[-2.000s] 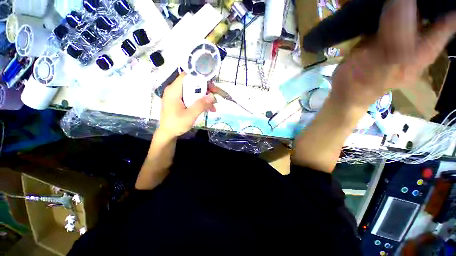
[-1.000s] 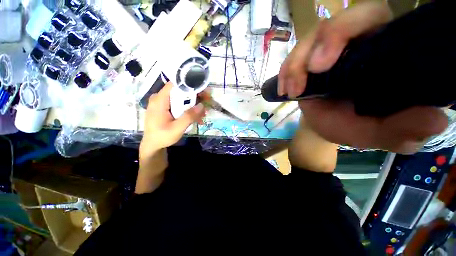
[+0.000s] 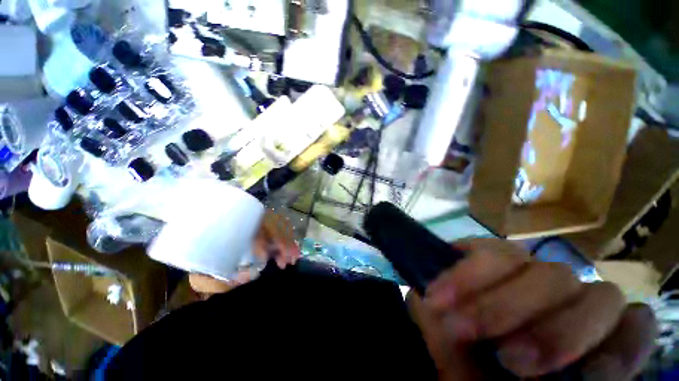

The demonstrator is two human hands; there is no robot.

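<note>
My left hand point(image 3: 275, 239) is partly hidden behind a blurred white fan body point(image 3: 212, 231) at the lower left centre and holds it close to my body. The fan's round head faces up towards the camera. My right hand point(image 3: 521, 309) is large at the lower right, its fingers wrapped around a thick black electric screwdriver point(image 3: 409, 245). The screwdriver points up and left over the bench, its front end apart from the fan body. Any tip is not clear.
A clear blister tray point(image 3: 119, 111) of dark panels lies at the left. White shells point(image 3: 298, 123) lie mid-bench, with a larger white gun shape point(image 3: 454, 89) behind. An open carton point(image 3: 495, 164) of small pastel pieces stands right; another carton point(image 3: 89, 294) is lower left.
The fan body has moved down and left, turned and come nearer the camera. My right hand has lowered with the screwdriver, which now points up-left. The view has shifted, showing more of the bench's back.
</note>
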